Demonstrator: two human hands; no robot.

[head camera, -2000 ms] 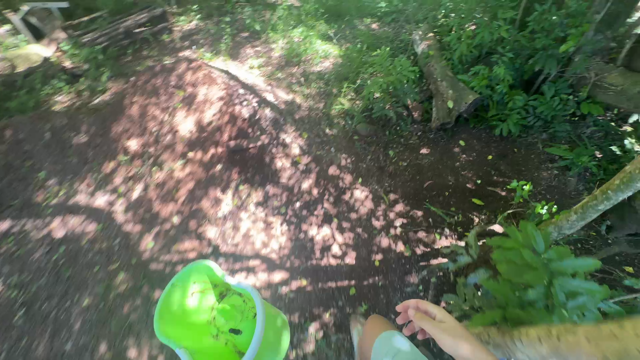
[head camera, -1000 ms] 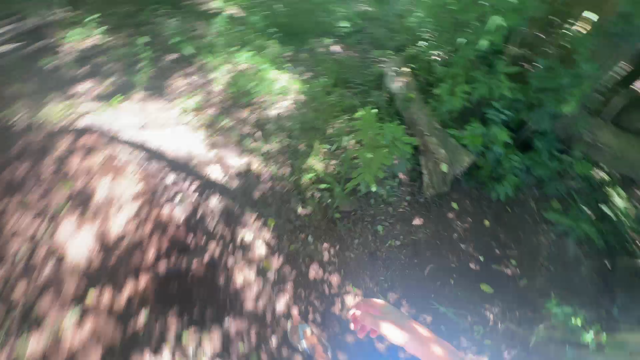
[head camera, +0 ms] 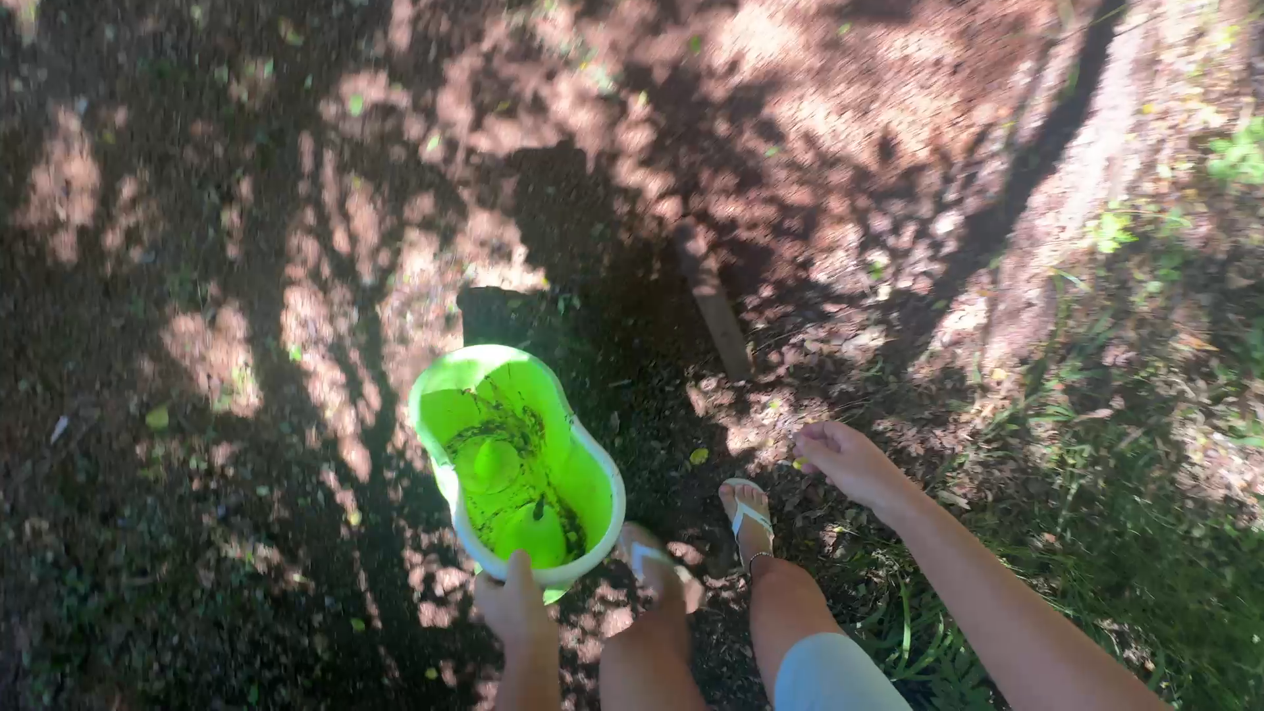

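Note:
A bright green plastic bucket with a pale rim (head camera: pixel 592 444), shaped like a figure eight, hangs left of my legs. Wet-looking dark debris clings to its inner floor and walls, around a small raised cone. My left hand (head camera: pixel 515 602) grips the near rim, thumb on top. My right hand (head camera: pixel 834 456) is held out to the right above the ground, its fingers curled; a small yellow thing shows by the fingertips, and whether it is held cannot be told. Below are my feet in white-strapped flip-flops (head camera: pixel 752 518).
A short wooden post or board (head camera: pixel 716 306) lies or stands ahead in the shade. Reddish, leaf-littered soil (head camera: pixel 790 59) spreads ahead. Grass and low weeds (head camera: pixel 1116 553) grow on the right, with a dark shadow or root line at the upper right.
The view has swung down and left from the green plants and log. The bucket, out of view one second ago, shows again, with my left hand on its rim.

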